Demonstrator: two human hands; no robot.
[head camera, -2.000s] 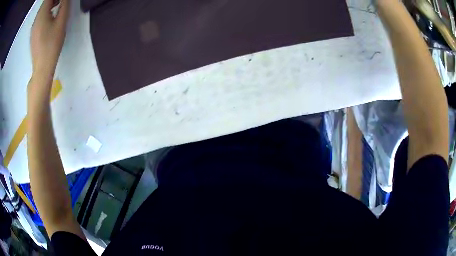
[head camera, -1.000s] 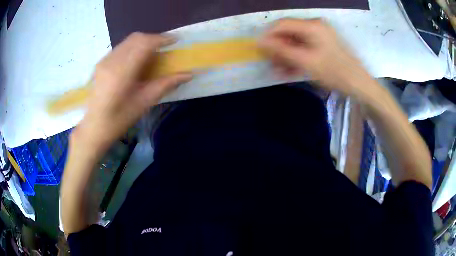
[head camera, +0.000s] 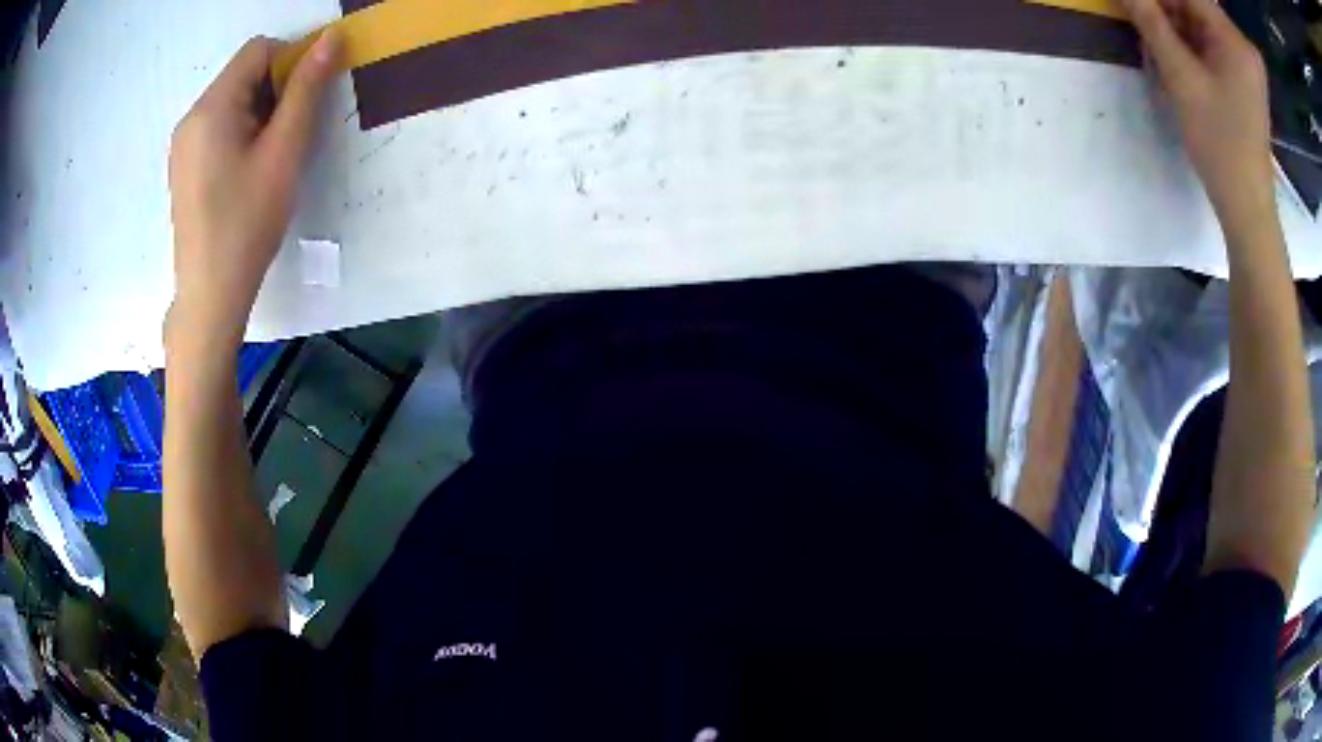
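Note:
A dark brown-plum fabric panel (head camera: 580, 55) lies on the white table cover (head camera: 696, 189), cut off by the top edge of the picture. The yellow-orange strip (head camera: 450, 21) lies over it, along its near edge; its middle runs out of the top of the picture. My left hand (head camera: 250, 160) grips the strip's left end between thumb and fingers, just left of the panel. My right hand (head camera: 1200, 73) is at the strip's right end, at the panel's right corner, with the fingertips on it, partly cut off by the top edge.
A small white square (head camera: 321, 263) lies on the cover near the front left edge. Blue crates (head camera: 123, 428) stand below left over a green floor. White and brown materials with plastic bags (head camera: 1145, 363) are below right. A dark area shows at the far right of the table.
My hands have moved forward and apart, carrying the strip from the bare cover in front of me onto the panel. Two seconds ago the strip lay at the left under my left arm.

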